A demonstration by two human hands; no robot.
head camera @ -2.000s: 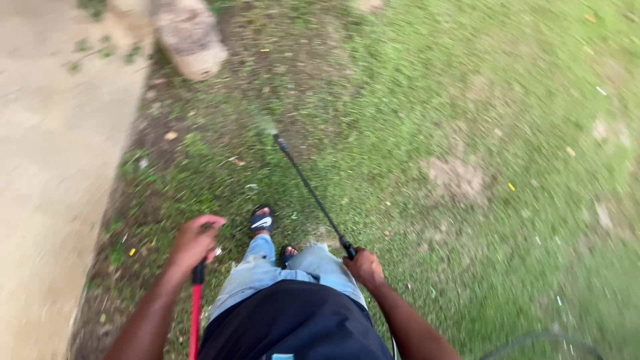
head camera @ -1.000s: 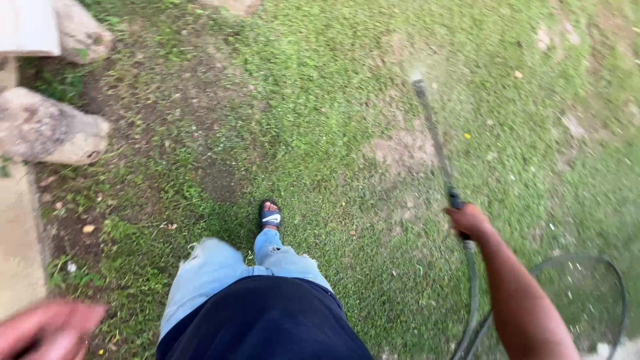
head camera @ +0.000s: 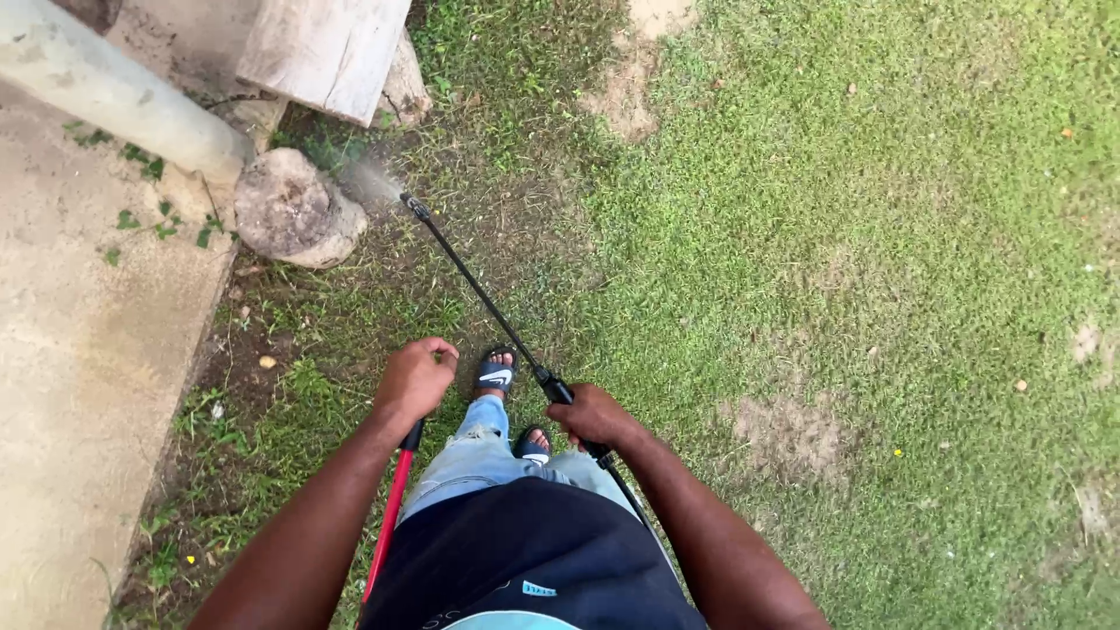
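My right hand (head camera: 593, 415) grips the black handle of a spray wand (head camera: 472, 282), whose thin lance points up and left. A fine mist (head camera: 374, 182) leaves its nozzle beside an upright log stump (head camera: 293, 206). My left hand (head camera: 416, 378) is over the black end of a red lever (head camera: 391, 516) at my left side; its fingers are curled, and whether they close on the lever is hidden. A hose runs from the wand handle down past my right hip.
A wooden plank bench (head camera: 325, 52) rests on a log at the upper left, near a pale round post (head camera: 122, 87). A concrete slab (head camera: 79, 367) borders the grass on the left. My slide sandals (head camera: 496, 374) stand on patchy grass and soil.
The wand has swung from the right side of the view to point up-left toward the stump. My left hand has come from the lower left edge to the red lever's end.
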